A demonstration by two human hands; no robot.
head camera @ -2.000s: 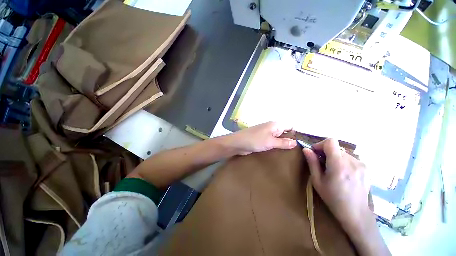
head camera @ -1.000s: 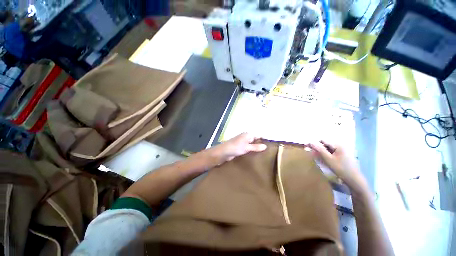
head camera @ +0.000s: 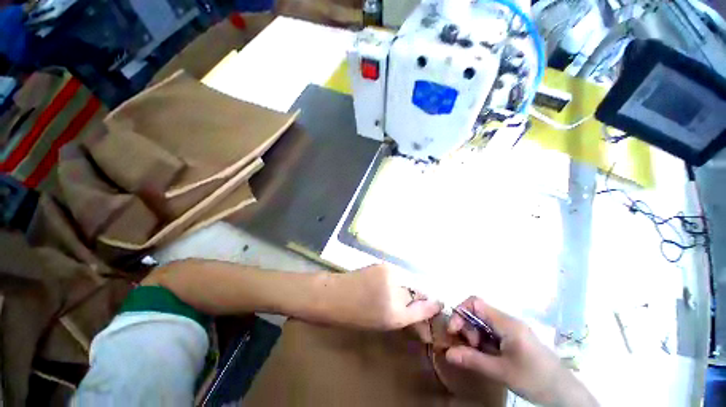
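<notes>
A large brown bag body [head camera: 342, 366] hangs over the table's front edge at bottom centre. My left hand [head camera: 390, 300] pinches its top edge, fingers closed on the cloth. My right hand [head camera: 505, 350] is just right of it, fingertips close to the left fingertips. It holds small dark metal thread snips [head camera: 476, 324] that point up and left towards the pinched edge. Whether the snips touch the cloth or a thread cannot be told. The lower part of the bag body is cut off by the picture's edge.
A sewing machine head [head camera: 434, 91] stands behind a white template area [head camera: 470, 215]. Stacked brown pieces with tan edges [head camera: 191, 143] lie at left, with more brown cloth [head camera: 40, 286] below. A control screen [head camera: 673, 103] and a tangled black cable [head camera: 673, 230] are at right.
Both hands have come lower and closer together on the cloth edge. The snips now show in my right hand. The bag body has shifted down, and its tan strip no longer shows clearly.
</notes>
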